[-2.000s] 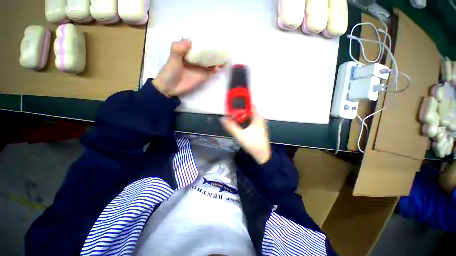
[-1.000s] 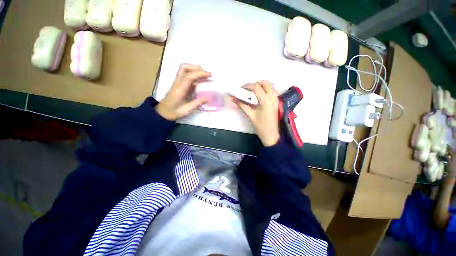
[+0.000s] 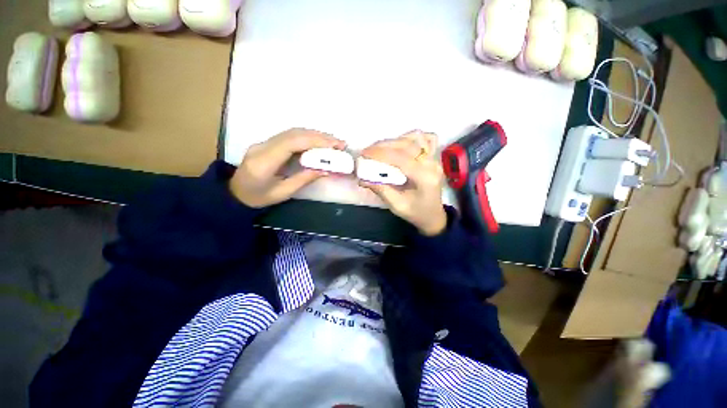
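My left hand (image 3: 273, 169) holds one white hand warmer half (image 3: 327, 161), its end face with a small dark slot turned up to the camera. My right hand (image 3: 416, 177) holds another white half (image 3: 382, 172), also with a dark slot showing. The two end faces are side by side with a narrow gap, above the front part of the white work sheet (image 3: 351, 72). The red and black infrared thermometer (image 3: 476, 169) lies on the sheet just right of my right hand.
Cream hand warmers (image 3: 92, 78) stand on the cardboard sheet (image 3: 171, 96) at left. Three more (image 3: 544, 36) stand at the sheet's back right. A power strip (image 3: 571, 171) with chargers and white cables is at right. A blurred hand and blue sleeve (image 3: 685, 358) show at lower right.
The thermometer has gone from my right hand onto the sheet. The piece in my left hand is now two halves, one per hand, turned from blurred to steady with the slots showing.
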